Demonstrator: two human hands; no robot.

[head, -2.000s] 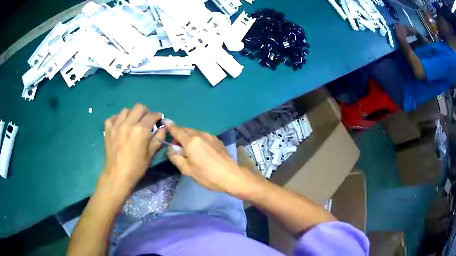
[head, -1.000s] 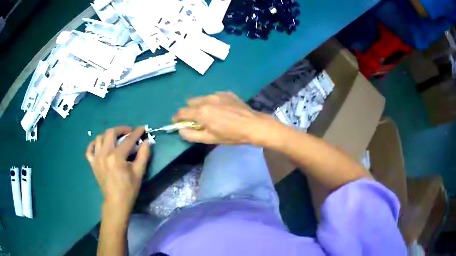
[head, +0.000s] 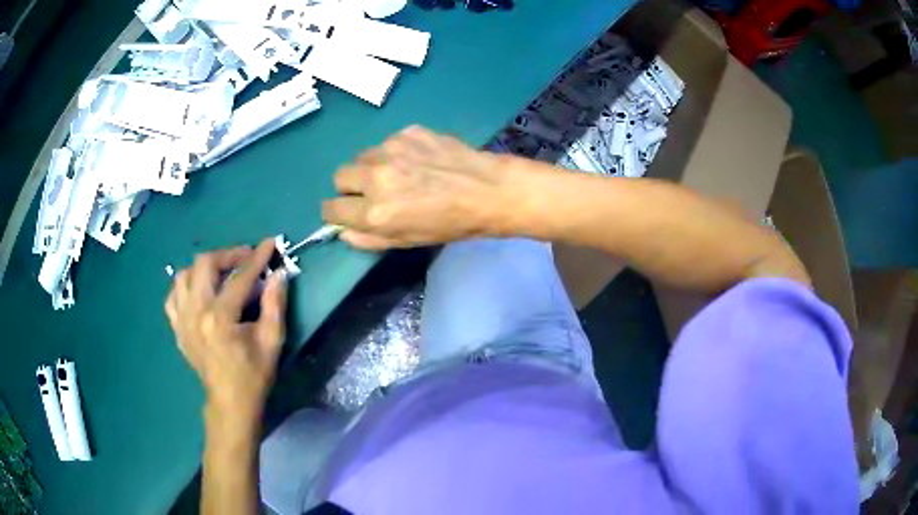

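My left hand (head: 230, 312) holds a white plastic housing (head: 286, 264) low over the green bench top, covering most of it; its notched end with a dark spot shows past the fingertips. My right hand (head: 403, 191) is closed around a slim hand tool (head: 316, 239). The tool's thin metal tip points left and down into the notched end; the handle is mostly hidden in the fingers. Two fitted housings (head: 70, 410) lie side by side at the left.
A heap of white housings (head: 151, 111) covers the upper left. Black parts (head: 483, 4) show at the top edge. A carton (head: 720, 131) with white and dark grey strips stands right of the bench edge. Green circuit boards (head: 14, 458) lie far left. Clear plastic (head: 377, 357) is by the lap.
The view has shifted, so the black pile is nearly out of frame and the green boards show. My right hand first drew back from the housing; the tool tip is now at its notched end.
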